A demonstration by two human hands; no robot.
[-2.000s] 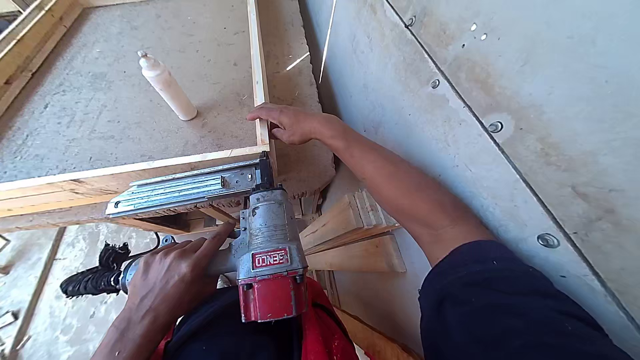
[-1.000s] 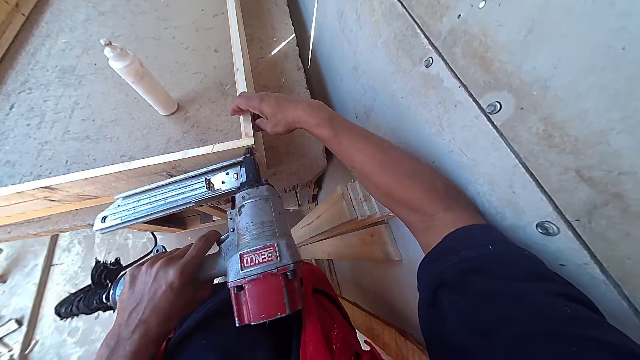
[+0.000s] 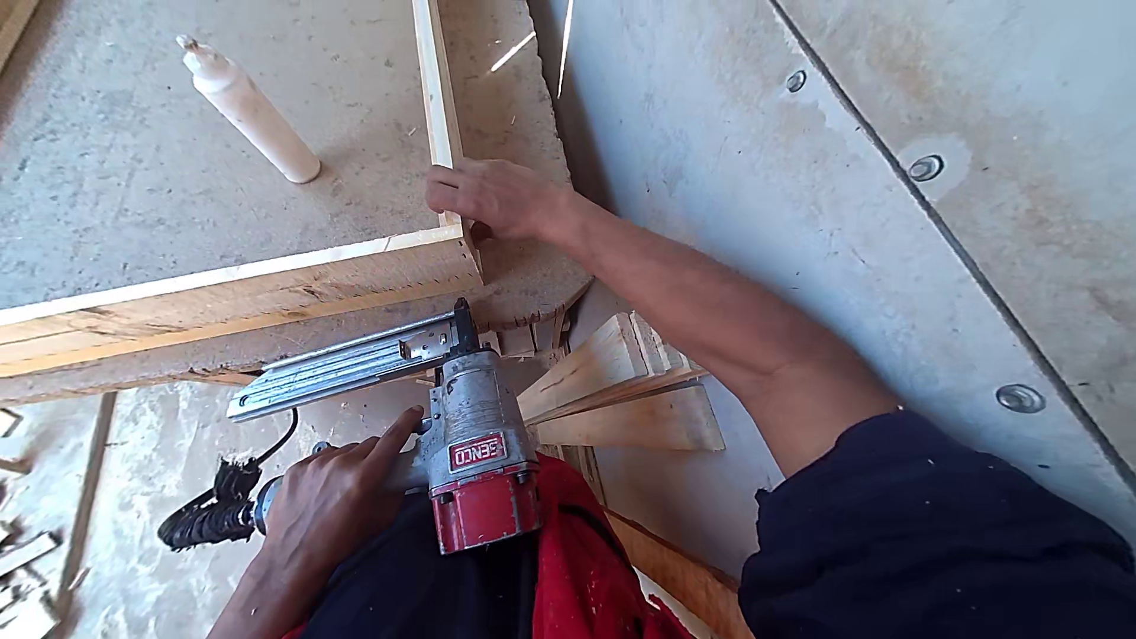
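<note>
My left hand [image 3: 333,493] is closed round the handle of a red and grey Senco pneumatic nailer [image 3: 479,435], its index finger at the trigger. The nailer's nose, with its long metal magazine [image 3: 346,366], stands a little apart from the corner of a wooden frame. My right hand [image 3: 497,197] grips the narrow side board [image 3: 437,89] of that frame just behind the corner, fingers over its top edge. The front board [image 3: 240,288] meets the side board there and shows small marks near its end. A white plastic bottle [image 3: 253,124] stands inside the frame.
The frame lies on a worn, rough-edged tabletop [image 3: 524,275]. Close on the right rises a grey panel wall [image 3: 710,204] with recessed bolts. Wood offcuts [image 3: 639,417] lean between table and wall. Scraps [image 3: 27,555] lie on the floor at lower left, near the black-wrapped hose [image 3: 209,519].
The nailer has moved back from the frame's corner, where its nose was in both earlier frames. My right hand still holds the side board. The view has shifted somewhat.
</note>
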